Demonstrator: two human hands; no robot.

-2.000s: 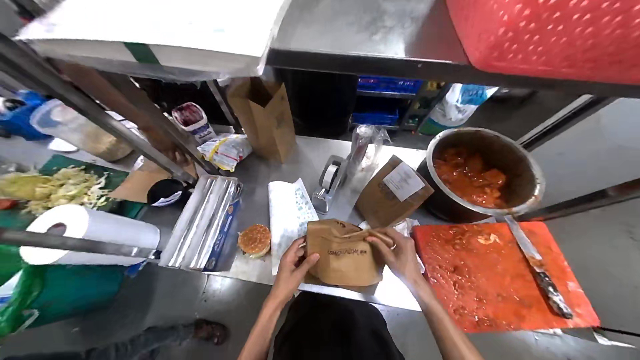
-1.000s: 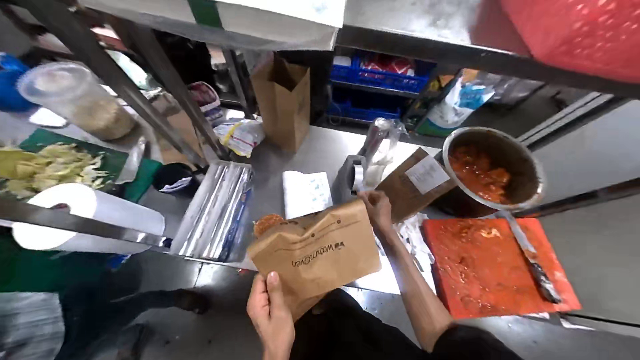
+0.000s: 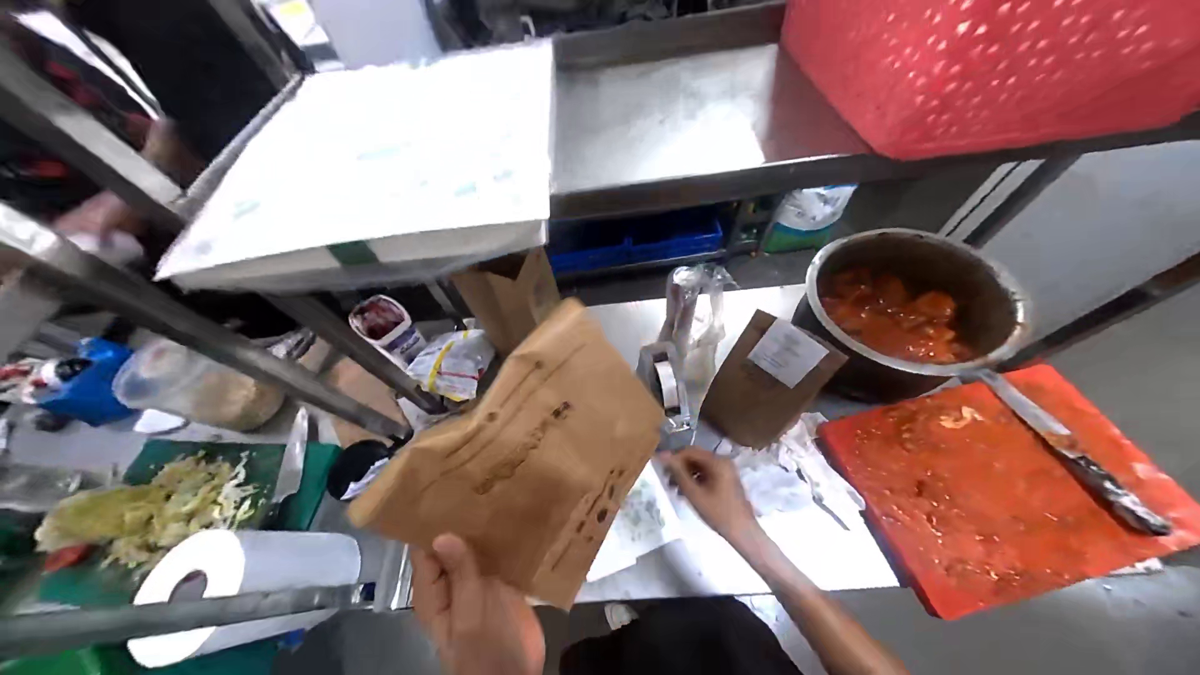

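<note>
My left hand grips the lower edge of a brown paper bag, which is tilted, bears handwriting and is raised above the counter. Right of it, my right hand is off the bag, its fingers curled near the counter; whether it holds anything small cannot be told. Just beyond that hand stands a tape dispenser with a roll of tape. A second brown paper bag with a white label stands to its right. White paper lies partly under the raised bag.
A metal pot of red sauced food stands at the right, beside a red cutting board with a knife. Metal shelf posts and a paper roll are at the left. Overhead, a shelf holds a red basket.
My right hand has let go of the brown paper bag and moved down beside the tape dispenser. My left hand still holds the bag, now tilted more steeply. The view has shifted, showing more shelf.
</note>
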